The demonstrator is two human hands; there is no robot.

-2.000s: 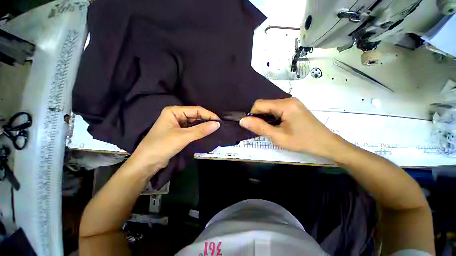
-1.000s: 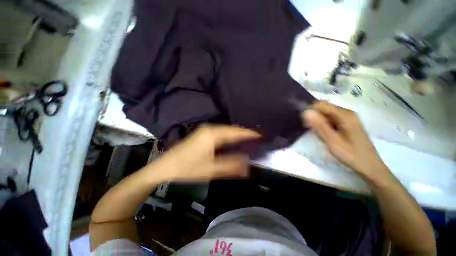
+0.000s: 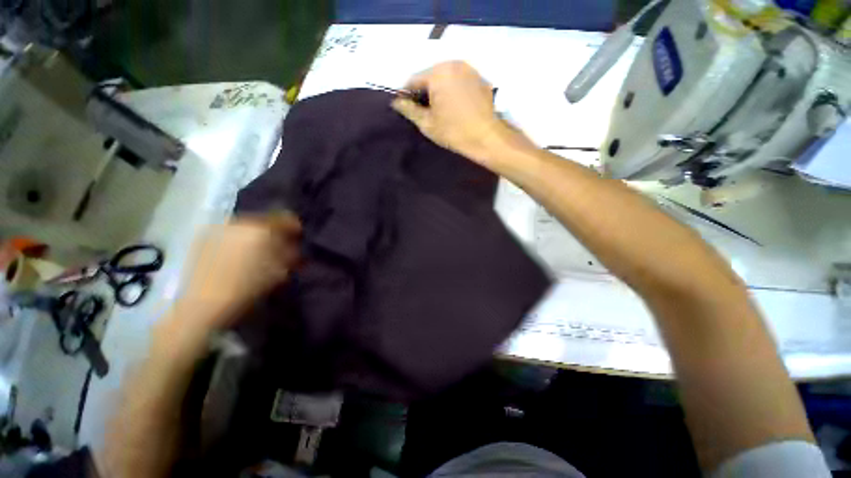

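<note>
The dark purple-brown garment piece [image 3: 401, 224] lies spread over the white table, and its lower part hangs over the front edge. My right hand [image 3: 452, 105] is at its far edge, closed around small thread snips [image 3: 417, 96], with the thin metal blades pointing left. Whether these fingers also pinch the cloth is unclear. My left hand [image 3: 247, 261] is strongly blurred at the cloth's left side, with its fingertips closed at the cloth.
The sewing machine head [image 3: 690, 103] stands at the upper right, with tweezers [image 3: 714, 221] on its bed. Black-handled scissors [image 3: 132, 273] and another black-handled tool [image 3: 79, 322] lie on the left table. The table's front edge [image 3: 597, 366] runs below the cloth.
My right hand has moved up and left to the cloth's far edge. My left hand has moved left and a little down. The cloth has shifted and turned, and the view has moved.
</note>
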